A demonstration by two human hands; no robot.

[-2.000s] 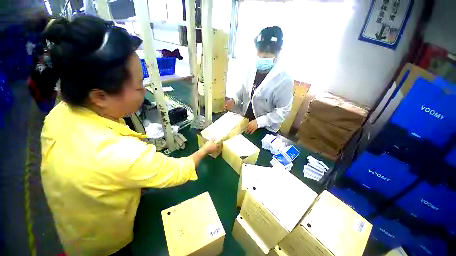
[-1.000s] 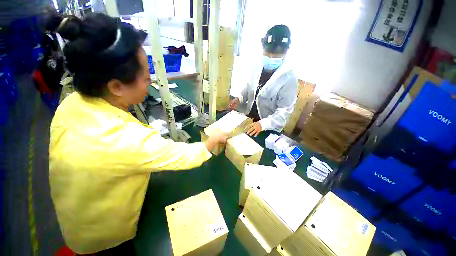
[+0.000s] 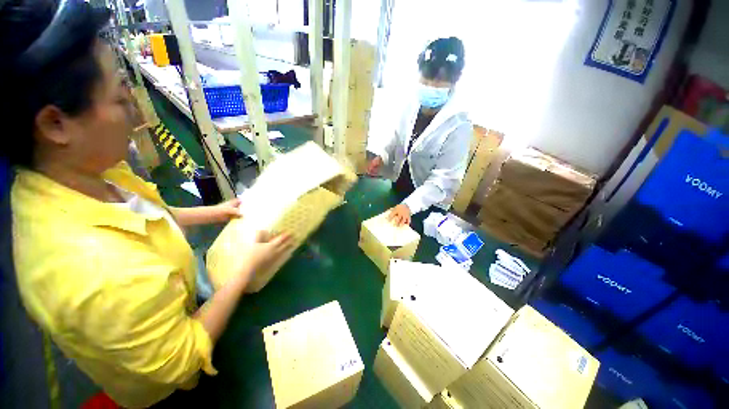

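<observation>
Neither of my hands is in view. Nearest in front of me, a closed cream product box (image 3: 313, 351) with a small dark round mark stands on the green bench (image 3: 320, 275). To its right, several cream boxes (image 3: 452, 319) are stacked, one more (image 3: 539, 359) beside them. A smaller cream box (image 3: 389, 240) stands farther back, with a masked person's hand on its top. A person in yellow at the left holds a long cream piece (image 3: 280, 208), perhaps boxes held together, tilted and blurred, in both hands.
White and blue-white cards (image 3: 454, 240) and a white pile (image 3: 507, 269) lie right of the masked person (image 3: 436, 136). Blue VOOMY boxes (image 3: 615, 279) are stacked at the right. A brown carton (image 3: 537, 200) stands behind. White posts (image 3: 248, 88) and a blue basket (image 3: 226, 101) are at the back left.
The person in yellow has lifted the far cream piece off the bench and drawn it left, now with both hands. The masked person's hand has moved onto the smaller box.
</observation>
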